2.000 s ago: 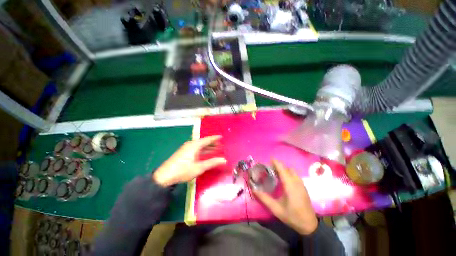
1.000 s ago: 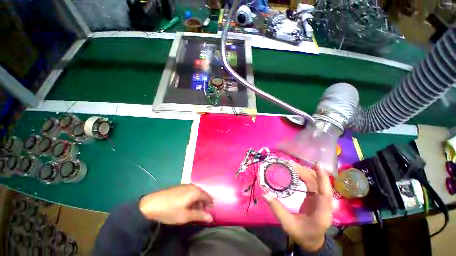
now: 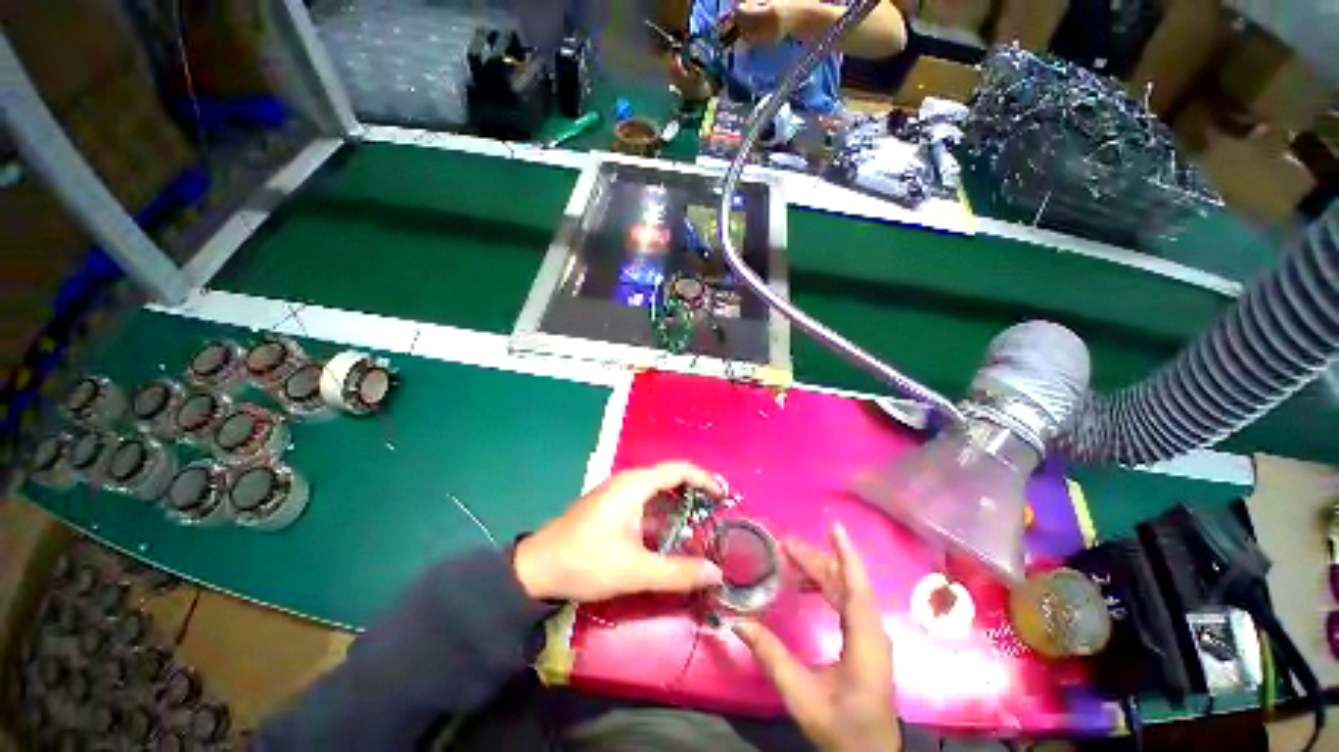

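Note:
A round ring unit (image 3: 745,566) with a dark rim and greyish centre is between my hands over the red sheet (image 3: 837,426). My left hand (image 3: 624,541) is closed at its left, thumb against its rim, fingers around a green ring board (image 3: 687,517) with thin wires. Part of the board is hidden by the fingers. My right hand (image 3: 834,639) is at the unit's right and lower side, fingers spread, thumb and a finger close to its rim. Whether they touch it is unclear. Thin dark wires trail below the unit.
Rows of short cylinders (image 3: 247,434) stand on the green mat at left. A framed panel (image 3: 552,279) lies beyond the sheet. A fume funnel (image 3: 969,478), white ring (image 3: 941,605), amber pot (image 3: 1060,613) and black box (image 3: 1175,573) are at right. A metal gooseneck (image 3: 793,312) crosses; a person (image 3: 800,74) is opposite.
The ring unit has moved left and is now between both hands. My left hand has come in from the left and closed at the board and wires. The view has shifted, showing the person opposite.

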